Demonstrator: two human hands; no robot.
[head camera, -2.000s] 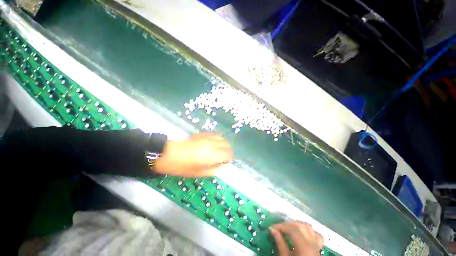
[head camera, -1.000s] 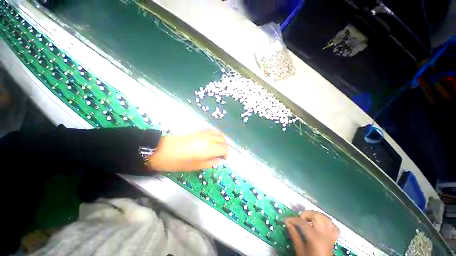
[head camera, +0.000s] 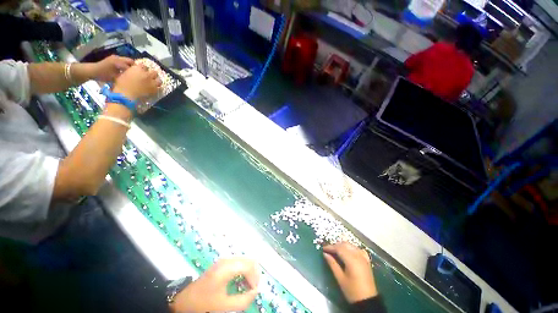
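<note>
White components (head camera: 318, 223) lie in a loose pile on the dark green belt (head camera: 226, 165). My right hand (head camera: 350, 269) is at the near right edge of the pile, palm down, fingertips touching or just above the pieces; whether it pinches one is hidden. My left hand (head camera: 219, 286), with a metal band at the wrist, is over the green circuit boards (head camera: 150, 192), its thumb and fingers curled close together. Whether it holds a piece is too blurred to tell. Glare washes out part of the boards.
A neighbouring worker's hands (head camera: 136, 82) are over a black tray of pale pieces (head camera: 164, 85) at upper left. A clear bag of components (head camera: 336, 186) and a black tray with a blue ring (head camera: 453, 284) lie on the white ledge (head camera: 391, 226). A person in red stands far back.
The view has lifted and shifted, bringing in the neighbouring worker and the room behind. My right hand has moved from the boards to the pile. My left hand is still over the boards.
</note>
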